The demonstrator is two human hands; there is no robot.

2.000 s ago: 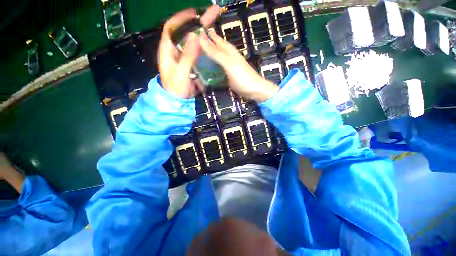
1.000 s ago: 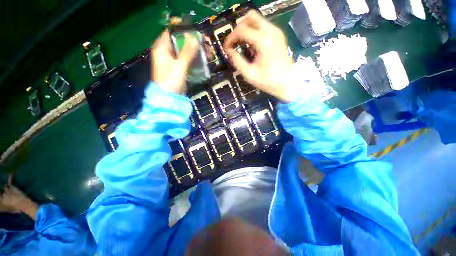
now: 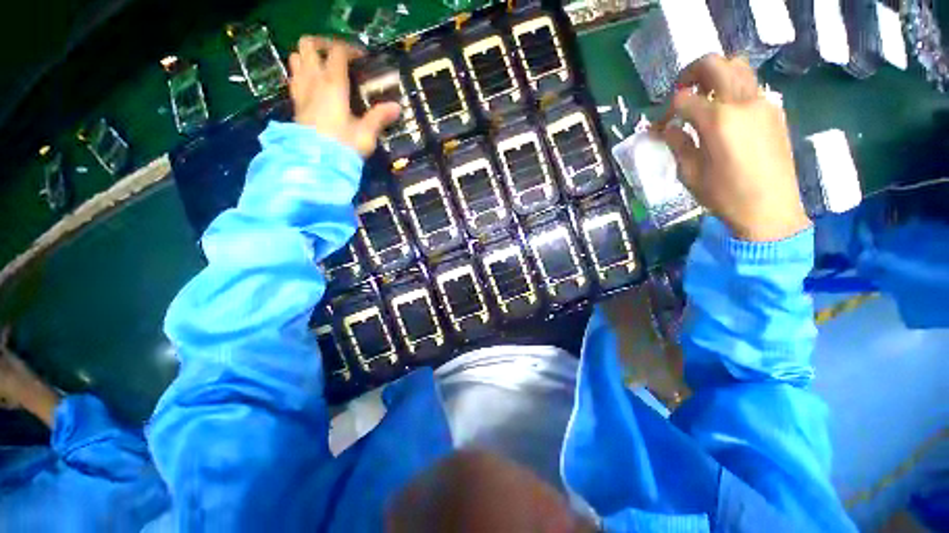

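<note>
Small phone units with pale gold outlines lie in rows in a black tray. My left hand is at the tray's upper part, its thumb over a phone unit; fingers and thumb are apart, but whether they grip it is unclear. My right hand is right of the tray, its fingertips bent together above a white flat packet. The hand covers most of the heap of white strips. Whether it holds something small cannot be seen.
Several green-silver units, one of them here, lie on the dark green belt behind the pale edge. Stacks of grey-edged white pieces stand upper right, another stack at right. Another person's hand is at lower left.
The green unit has left my left hand; an additional unit lies on the belt. My left hand has moved slightly up-left, my right hand right from the tray to the white heap.
</note>
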